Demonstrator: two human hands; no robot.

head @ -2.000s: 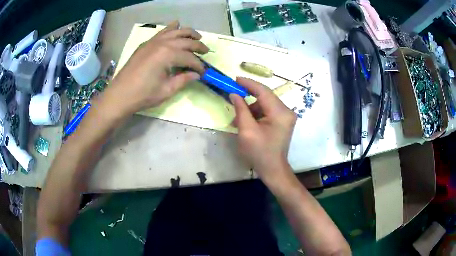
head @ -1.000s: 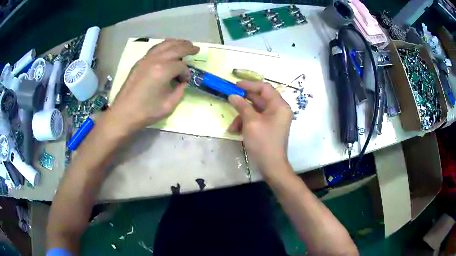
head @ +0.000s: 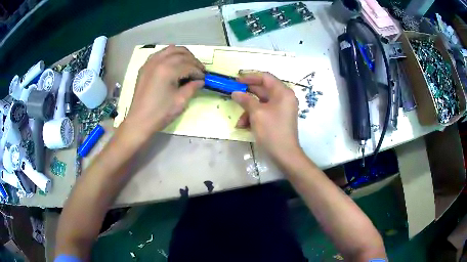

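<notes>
A blue lithium cell lies in a dark narrow fan body held between my hands, above the pale yellow work mat. My left hand holds the fan body's left end and covers most of it. My right hand grips the right end, with thumb and fingers at the cell's end. The fan's round head cannot be made out under my left hand. A hand screwdriver lies partly hidden behind my right hand, its thin shaft pointing to small screws.
White and grey spare fan bodies are piled at left, with a loose blue cell beside them. A green panel of boards lies at the back. A black electric screwdriver and a cardboard box of small parts are at right.
The fan body with the cell has turned a little closer to level, and my left fingers have closed over parts that showed at its left end. The screwdriver handle is now mostly hidden.
</notes>
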